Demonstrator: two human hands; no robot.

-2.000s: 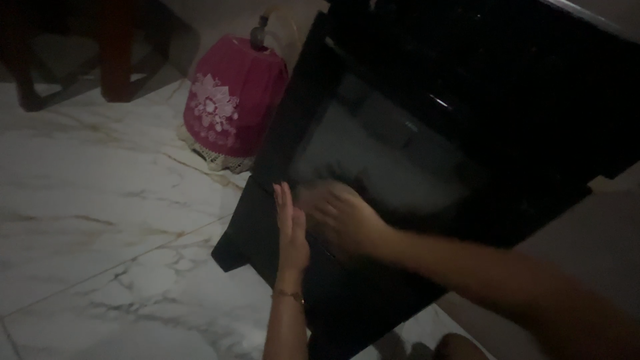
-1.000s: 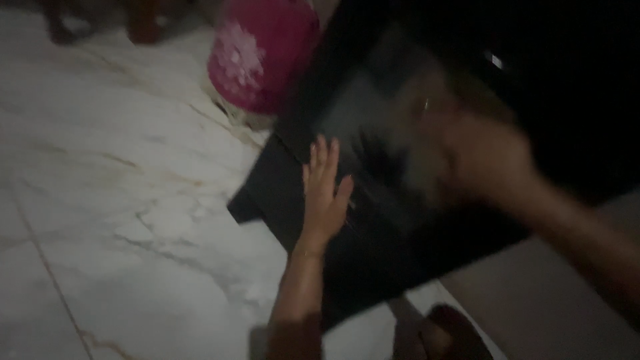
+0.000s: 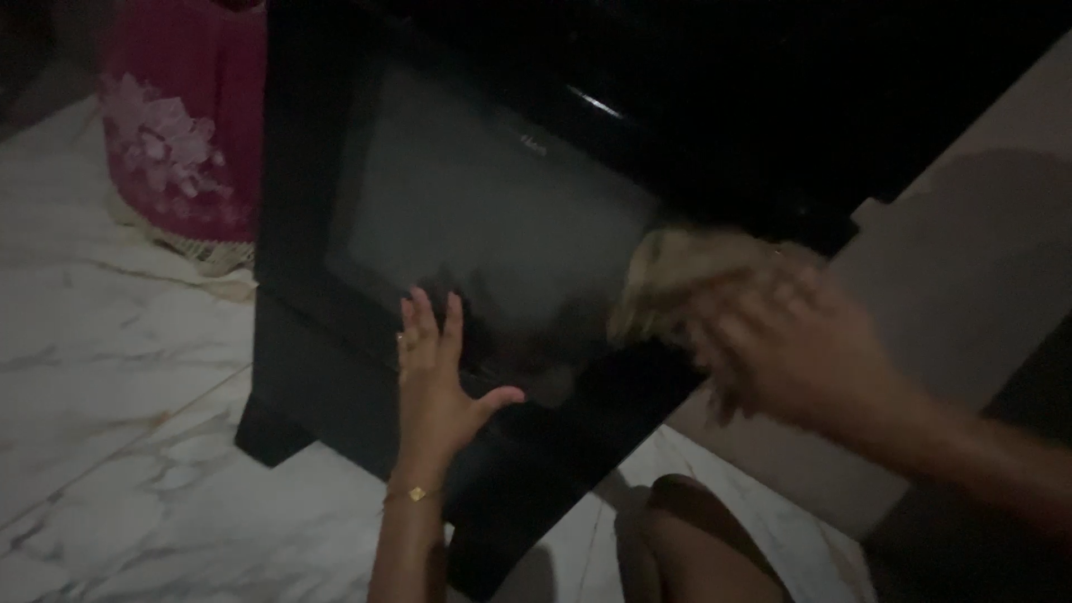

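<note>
A black stove (image 3: 318,335) with a glass oven door (image 3: 494,209) fills the middle of the view, seen at a slant. My left hand (image 3: 431,385) is spread against the lower part of the oven front, fingers apart, with nothing in it; a thin bracelet is on that wrist. My right hand (image 3: 770,327), blurred, has a yellowish cloth (image 3: 649,285) under its fingers at the right side of the door. The cloth's far end is hidden by the hand.
A gas cylinder in a pink fabric cover (image 3: 180,142) with a pale flower pattern stands left of the stove. Pale marble-patterned floor tiles (image 3: 126,402) lie around the stove's feet. My knee (image 3: 695,536) is at the bottom, and a light wall (image 3: 946,251) is at the right.
My right hand has moved from beside my left hand out to the right side of the oven door. My left hand's fingers have spread. The view has shifted closer to the stove.
</note>
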